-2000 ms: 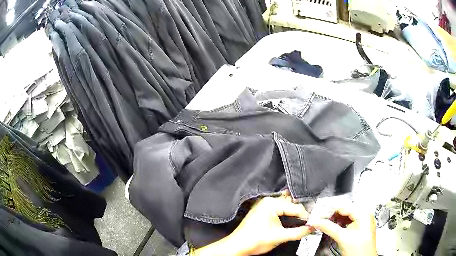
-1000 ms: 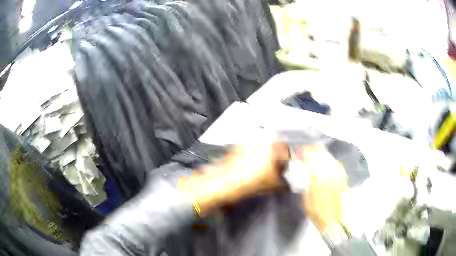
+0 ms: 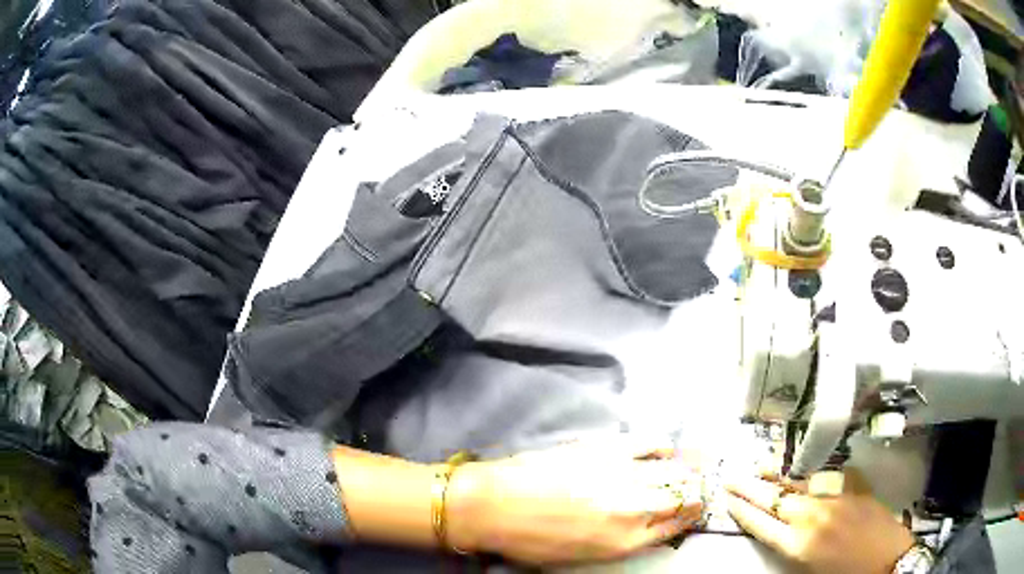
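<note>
A dark grey denim jacket (image 3: 528, 241) lies spread on the machine table, with its black neck label (image 3: 427, 195) showing. The white sewing machine head (image 3: 887, 325) stands at the right. My left hand (image 3: 573, 505) lies low, palm down, its bent fingertips gripping the jacket's near edge beside the presser foot (image 3: 783, 448). My right hand (image 3: 814, 525) lies just right of it, fingers pointing left to the same spot under the head. Between the fingertips is a small white patch, too bright to tell if it is a label. What my right fingertips hold is unclear.
Dark jackets (image 3: 191, 168) hang densely at the upper left. Pale cut pieces (image 3: 56, 381) lie at the left edge. A thick yellow-handled tool (image 3: 890, 70) stands above the machine head. Dark cloth (image 3: 505, 64) and clear plastic (image 3: 803, 43) lie at the table's back.
The view has shifted right and closer to the machine. Both hands, earlier raised together over the jacket with a white label, are now low at the presser foot. The jacket lies flatter, its neck label visible.
</note>
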